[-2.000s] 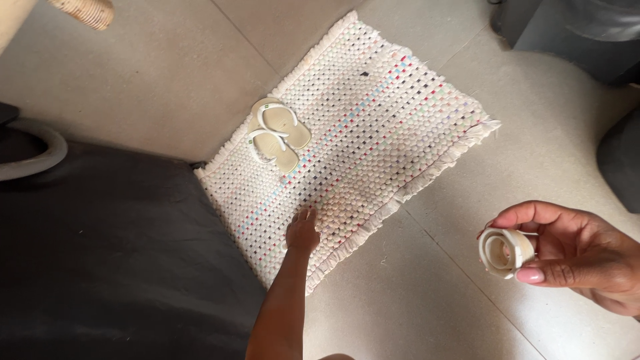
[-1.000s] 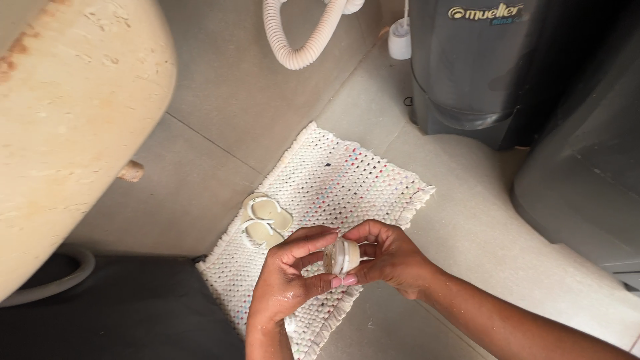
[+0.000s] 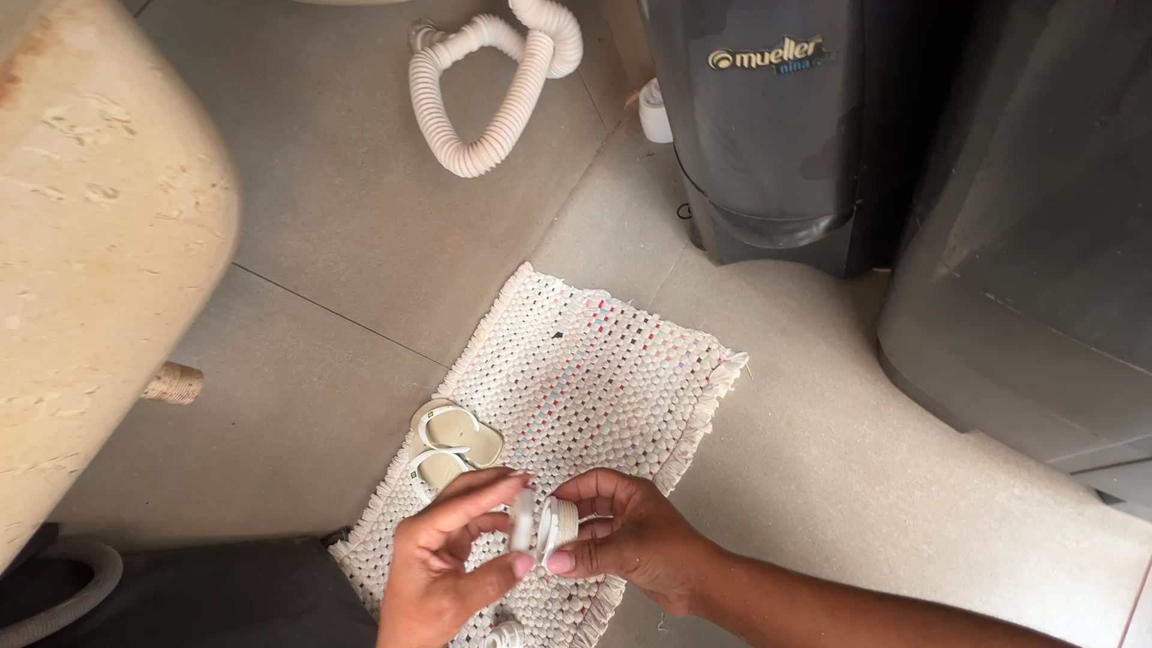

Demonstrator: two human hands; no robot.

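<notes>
My right hand [image 3: 630, 538] grips a short white threaded plastic fitting [image 3: 558, 531] between thumb and fingers. Close to its open end, my left hand [image 3: 463, 549] holds a blurred white ring-like piece [image 3: 522, 520] by its edge. A narrow gap shows between the two pieces. Both hands are above a woven white rag rug [image 3: 621, 387] with coloured flecks. Beyond my left hand, a pair of beige flip-flops with white straps [image 3: 454, 436] lies on the rug's left edge. Another white ribbed piece [image 3: 506, 634] shows at the bottom edge of the view.
A white corrugated hose [image 3: 477, 144] hangs or lies at the top centre. Dark grey Mueller appliance [image 3: 765, 135] and another dark grey body [image 3: 1035, 315] stand at right. A pale stone-like slab [image 3: 108, 225] juts in at left, above a black surface [image 3: 207, 594] and grey hose [image 3: 90, 576].
My left hand has come up from the rug to my right hand. The white pieces, together one second ago, are now apart. The view has shifted to show the hose and appliances.
</notes>
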